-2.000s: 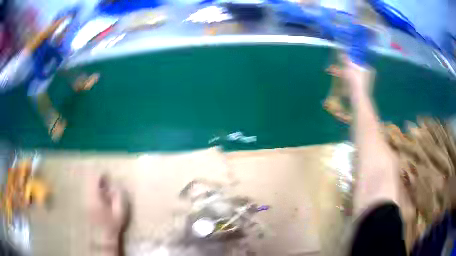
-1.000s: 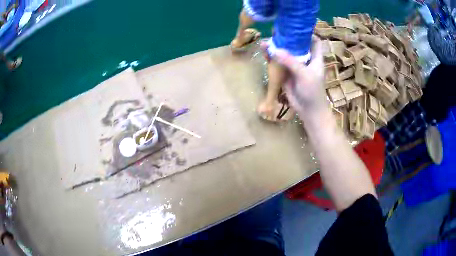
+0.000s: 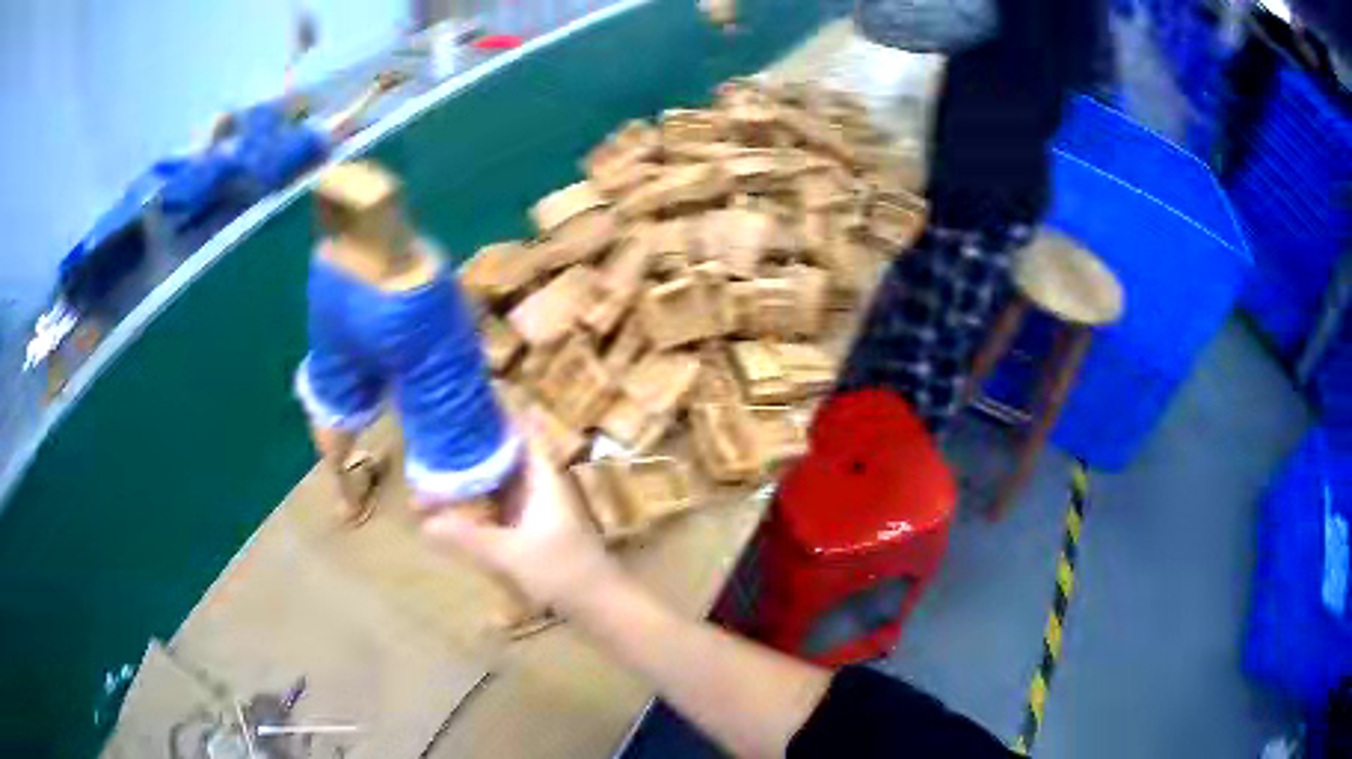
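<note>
My right hand (image 3: 527, 541) grips a lower body with blue shorts (image 3: 408, 363) by one leg, just under the white fringed cuff. The figure stands roughly upright over the bench (image 3: 319, 593), with a tan boxy waist block (image 3: 360, 208) at its top and no yellow sash on it. One sandalled foot (image 3: 356, 492) shows at the left; the other is low, partly behind my hand. A heap of tan waist blocks (image 3: 667, 297) lies behind and right of the figure. My left hand is out of the picture.
Green belt (image 3: 178, 386) runs along the left, with more blue-shorted parts (image 3: 193, 178) beyond it. A red plastic stool (image 3: 867, 512), a wooden stool (image 3: 1068, 279) and blue crates (image 3: 1142, 282) stand right. A person in dark clothes (image 3: 996, 134) is beside the heap. Pale sticks (image 3: 309, 728) lie bottom left.
The view has swung right, towards the heap and stools. The figure, still held in my right hand, now shows its top. The glue pot has left the view.
</note>
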